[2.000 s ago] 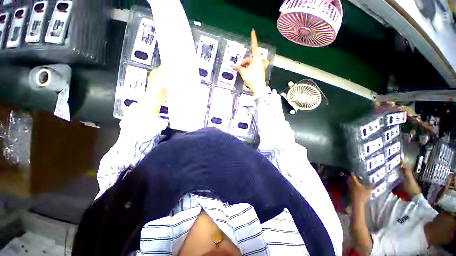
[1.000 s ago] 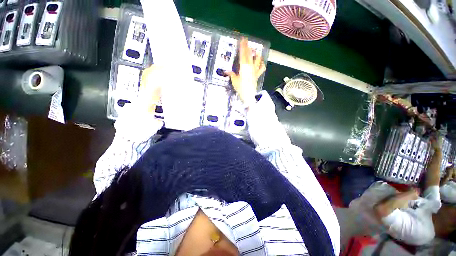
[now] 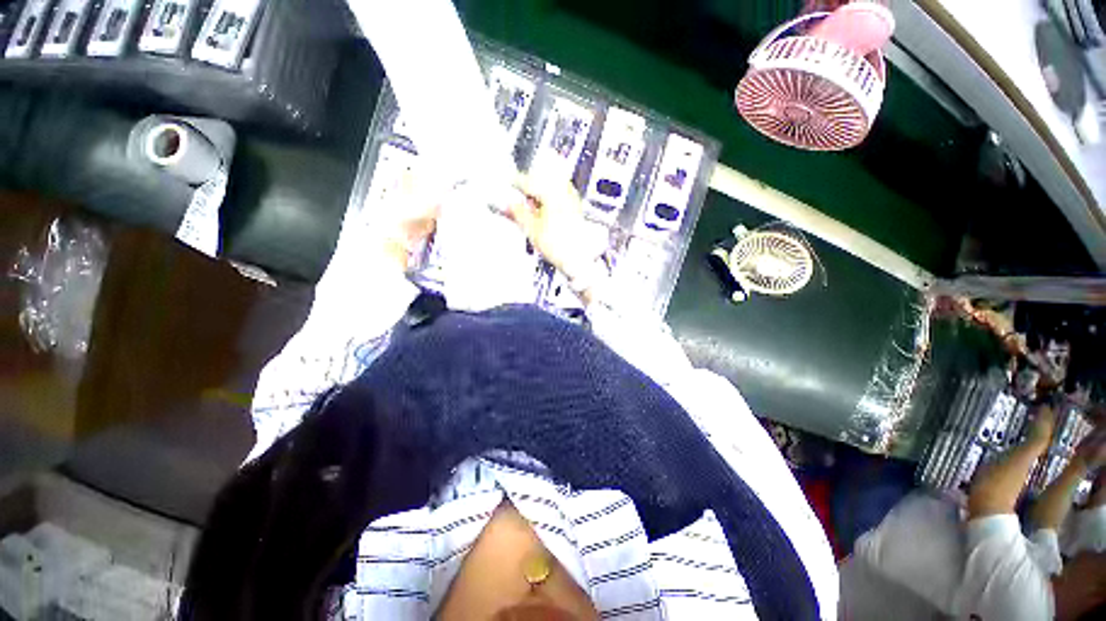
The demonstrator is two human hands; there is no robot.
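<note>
The clear blister tray (image 3: 701, 194) lies on the dark green bench in front of me, with white units (image 3: 616, 158) in two rows of pockets. The long white label strip (image 3: 437, 91) drapes over the tray's left part. My left hand (image 3: 418, 231) is at the strip's left edge, overexposed, and holds the strip. My right hand (image 3: 556, 231) is at the strip's right side, fingertips bent towards it. A label at the right fingertips cannot be made out in the glare.
Stacked trays (image 3: 285, 79) stand at upper left, above a label roll (image 3: 170, 143). A small cream fan (image 3: 773, 261) is right of the tray, a pink fan (image 3: 810, 97) beyond. Crumpled clear plastic (image 3: 58, 285) is at left. Another person's arm (image 3: 1013, 467) and trays (image 3: 970, 425) are at lower right.
My right hand has moved from the tray's upper right units back to the strip, near my left hand. The view has shifted, so the tray appears more tilted.
</note>
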